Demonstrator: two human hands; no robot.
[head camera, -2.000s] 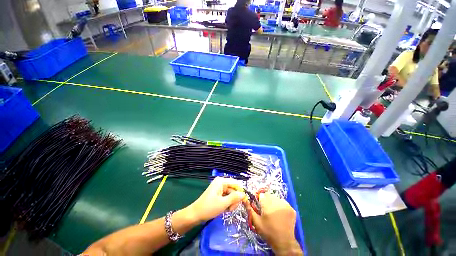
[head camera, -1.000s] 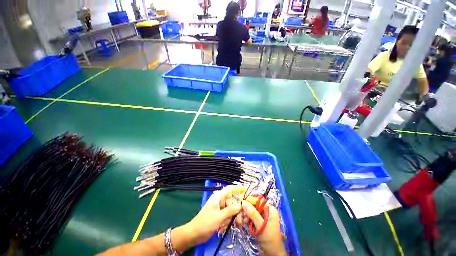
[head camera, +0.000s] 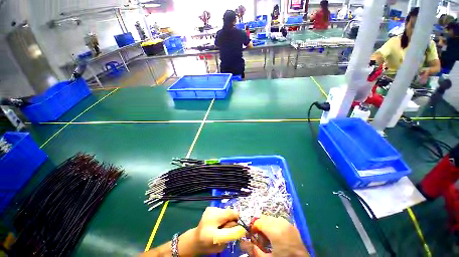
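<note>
My left hand (head camera: 220, 232), with a bracelet at the wrist, pinches a short dark cable (head camera: 243, 224) over the near blue tray (head camera: 299, 221). My right hand (head camera: 280, 236) is closed around small red-handled cutters (head camera: 254, 221), mostly hidden by the fingers. The two hands meet at the cable; its end is too small to make out. Silvery-white shreds (head camera: 269, 198) fill the tray. A bundle of black cables with pale tips (head camera: 201, 182) lies across the tray's left edge, with a green marker (head camera: 212, 161) at its far side.
A larger heap of dark cables (head camera: 60, 201) lies at left. Blue bins (head camera: 60, 100) stand at the left edge. An empty blue tray (head camera: 200, 87) is across the table. A blue bin (head camera: 360, 153) stands by white posts at right, near a red-and-black tool (head camera: 445, 183). People work beyond.
The view has tilted up. The cutters' orange-red handles, plainly seen a second ago, are now mostly covered by my right hand. Both hands sit lower in the picture, close together.
</note>
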